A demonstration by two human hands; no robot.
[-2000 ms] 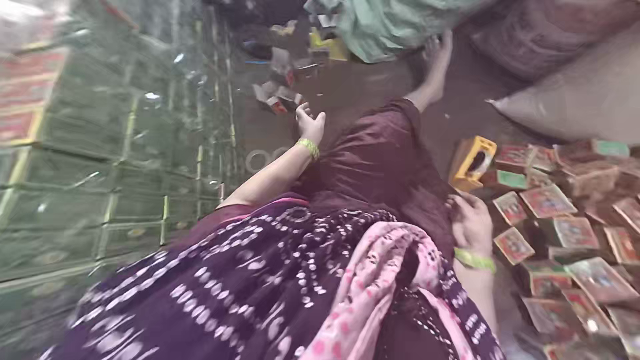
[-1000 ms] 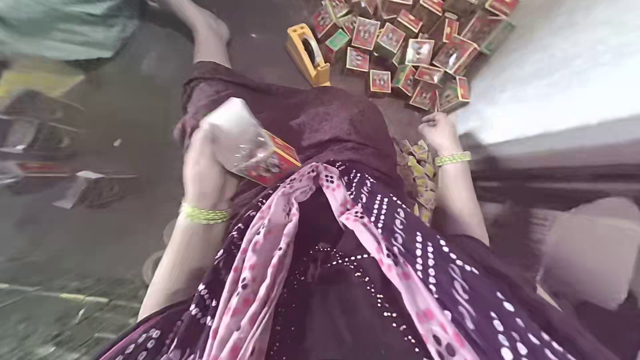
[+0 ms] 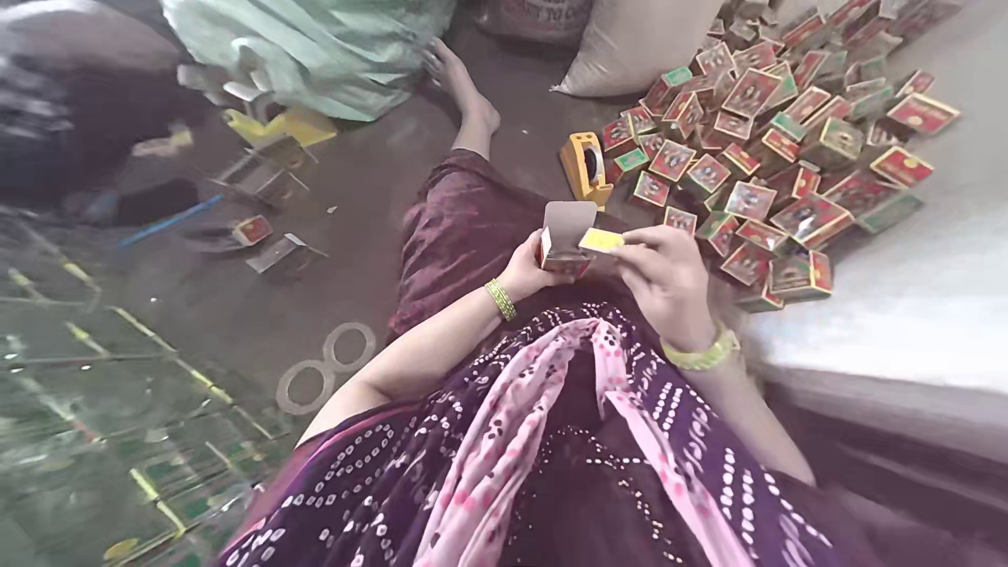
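Above my lap, my left hand (image 3: 534,268) holds a small red cardboard box (image 3: 565,264) with its pale flap (image 3: 570,219) standing up. Between the thumb and fingers of my right hand (image 3: 665,276) is a small flat yellow piece (image 3: 602,240), perhaps a card or packet, at the right edge of the box's opening. The inside of the box cannot be made out. Just beyond the hands, a yellow tape dispenser (image 3: 584,169) stands on the floor. A large heap of red and green printed boxes (image 3: 750,201) lies to the right of it.
A green sack (image 3: 315,47) and a pale sack (image 3: 630,47) lie ahead. Another person (image 3: 71,102) is at the upper left, near open cartons (image 3: 264,169) and a blue strip (image 3: 171,220). Two rings (image 3: 349,347) lie left of my lap, beside wrapped stacks (image 3: 118,441).
My right hand has come from beside my right leg to the box and now holds a yellow piece. The box in my left hand now shows a raised flap. The view has swung left.
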